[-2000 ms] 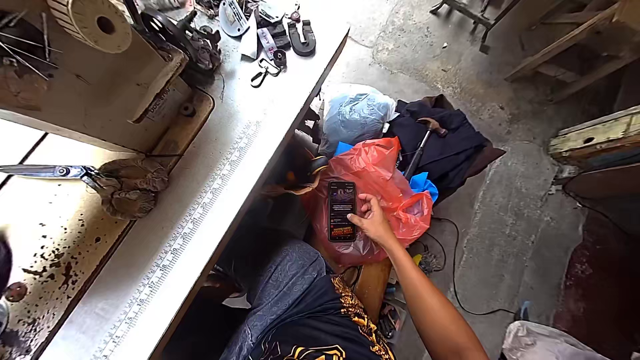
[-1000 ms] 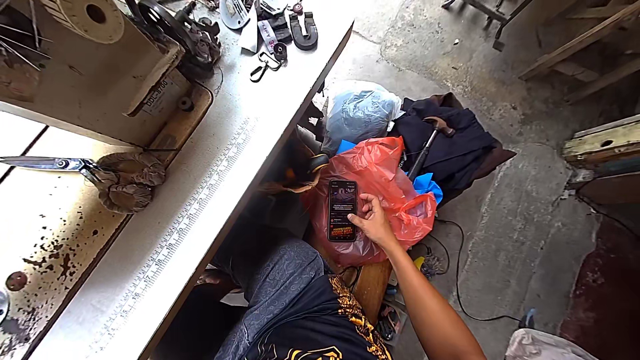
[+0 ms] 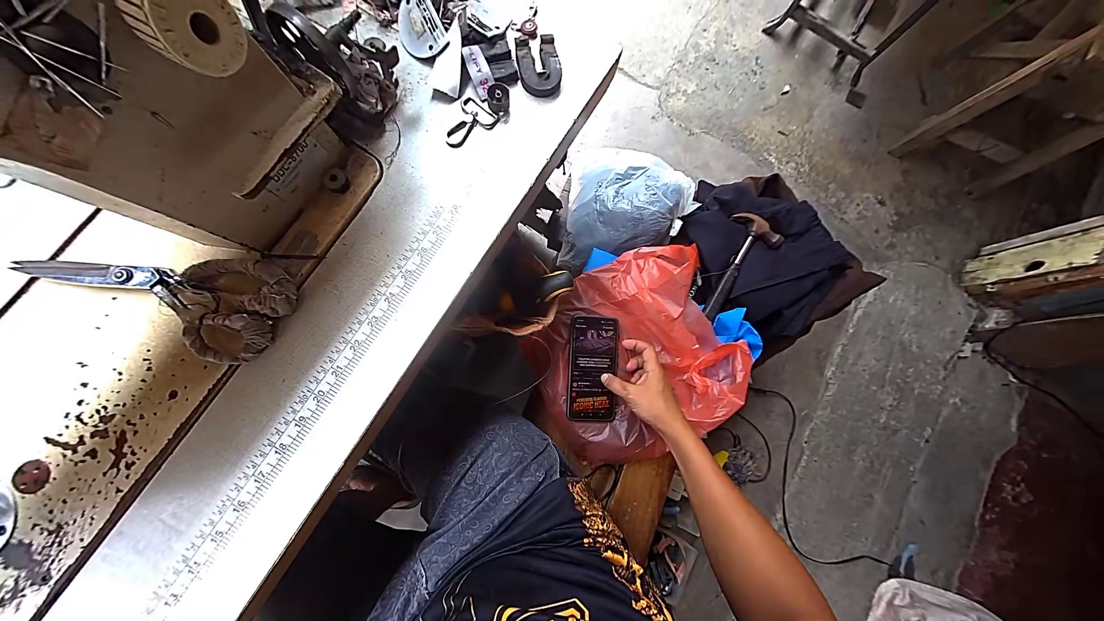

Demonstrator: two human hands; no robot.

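My right hand (image 3: 645,388) is at the right edge of a black smartphone (image 3: 593,369), with the thumb over the lit screen and the other fingers curled beside it. Whether the hand bears the phone or it rests on the red plastic bag (image 3: 651,293) beneath cannot be told. My left hand is not in view. A claw hammer (image 3: 738,259) lies on dark cloth (image 3: 806,267) behind the red bag, next to a pale, filled plastic bag (image 3: 623,203).
On the left stands an industrial sewing machine (image 3: 172,129) on a white table with a printed ruler (image 3: 323,388). Fabric shears (image 3: 112,274) with cloth-wrapped handles lie there. A magnet (image 3: 539,69) and clips sit at the table's far corner. A black cable (image 3: 789,483) crosses the concrete floor.
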